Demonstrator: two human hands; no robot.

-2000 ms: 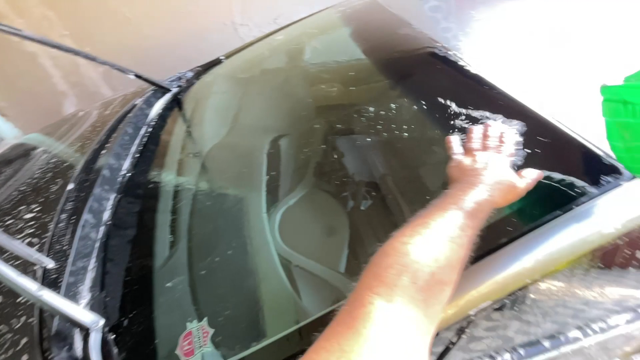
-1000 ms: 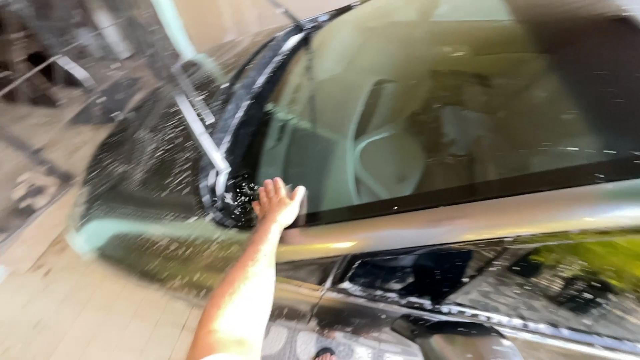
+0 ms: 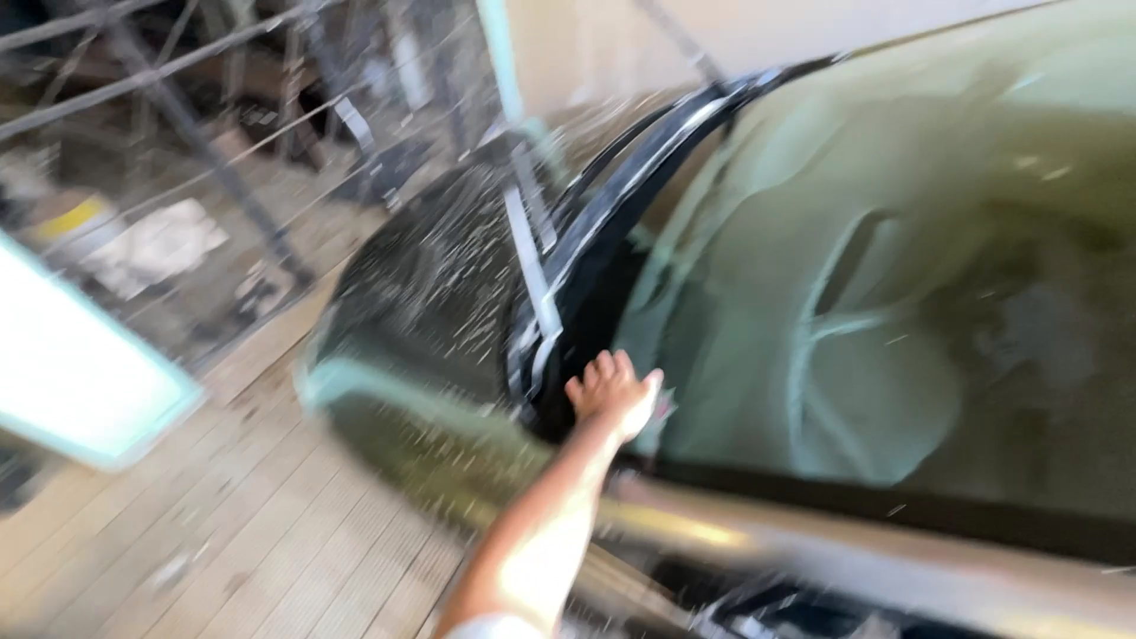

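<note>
My left hand point(image 3: 612, 390) is spread, palm down, with nothing seen in it. It lies on or just above the lower near corner of a dark car's windshield point(image 3: 754, 355), beside the black cowl at the glass's base. Blur hides whether it touches the glass. A small sticker point(image 3: 664, 404) shows just right of my thumb. A wiper arm point(image 3: 532, 266) stands out from the cowl, beyond my fingers. Water drops streak the hood point(image 3: 426, 275). My right hand is out of view.
Left of the car lie a tiled floor point(image 3: 302, 524) and a bright, pale-edged panel point(image 3: 80, 364). Metal frames point(image 3: 177, 106) and a whitish cloth or bag point(image 3: 160, 244) stand or lie behind. The windshield pillar point(image 3: 799, 541) runs along the lower right.
My left hand has moved from the upper part of the windshield to its lower corner by the cowl. The green thing at the right edge is out of view. The view has swung toward the hood.
</note>
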